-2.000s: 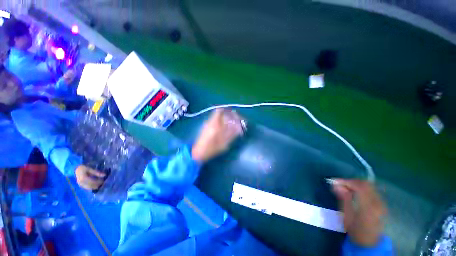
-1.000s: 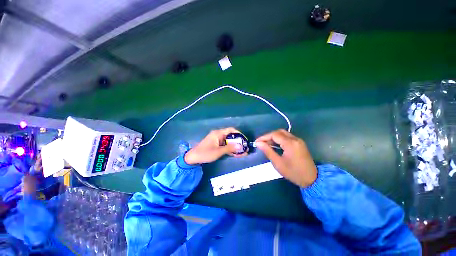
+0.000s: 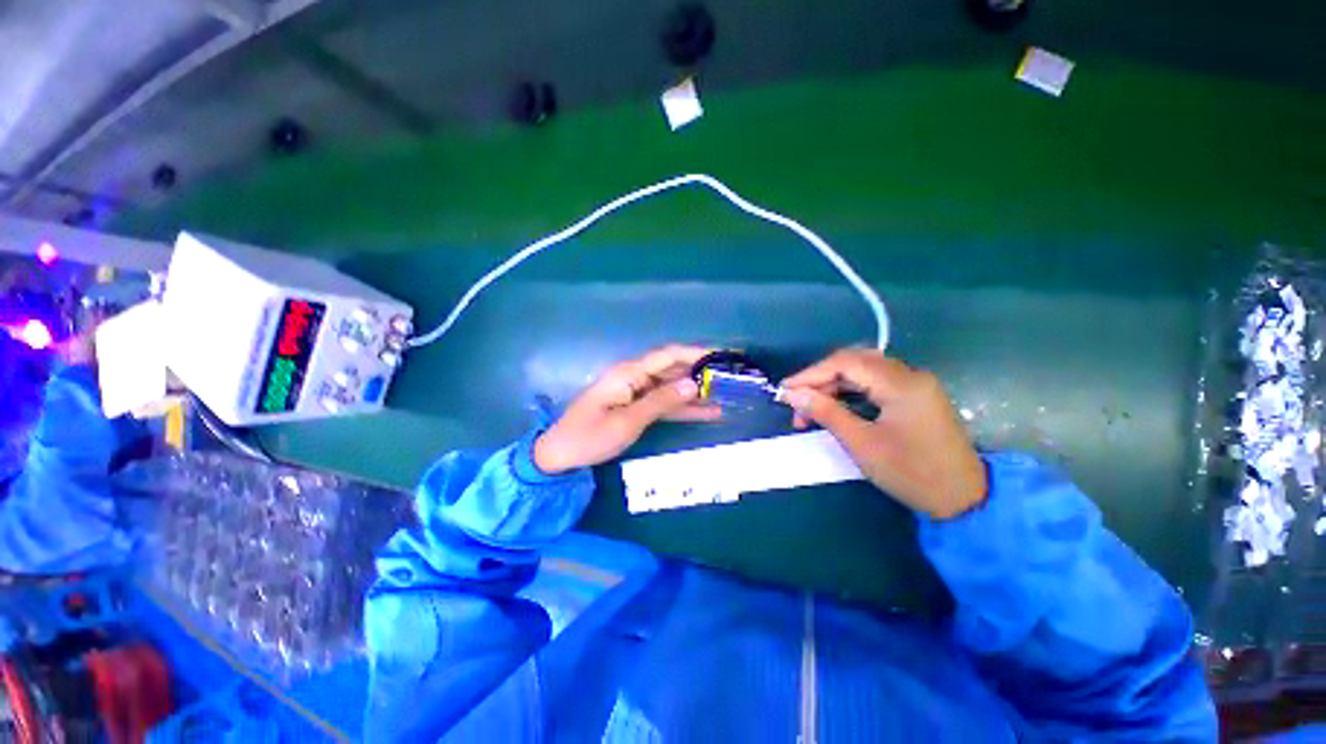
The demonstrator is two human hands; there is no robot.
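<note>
My left hand (image 3: 625,413) holds a round black electronic module (image 3: 720,359) with a silver pouch battery (image 3: 739,387) on its face, yellow tape at the battery's left edge. My right hand (image 3: 890,429) pinches a small pale end at the module's right side; the white power lead (image 3: 702,180) runs down behind this hand. I cannot tell whether the small end is the lead's plug. A white backing strip (image 3: 727,472) lies just below, its right end under my right hand.
The power supply (image 3: 276,342) with lit digits stands at left. A clear blister tray (image 3: 262,560) lies lower left. White scraps (image 3: 1272,422) lie in clear plastic at right. Black modules (image 3: 535,102) and pale batteries (image 3: 1044,70) (image 3: 681,103) line the far side. A blue sleeve (image 3: 66,480) shows far left.
My hands have come together from apart and stay at the module, which has tilted since a second ago. The camera view has turned and shifted.
</note>
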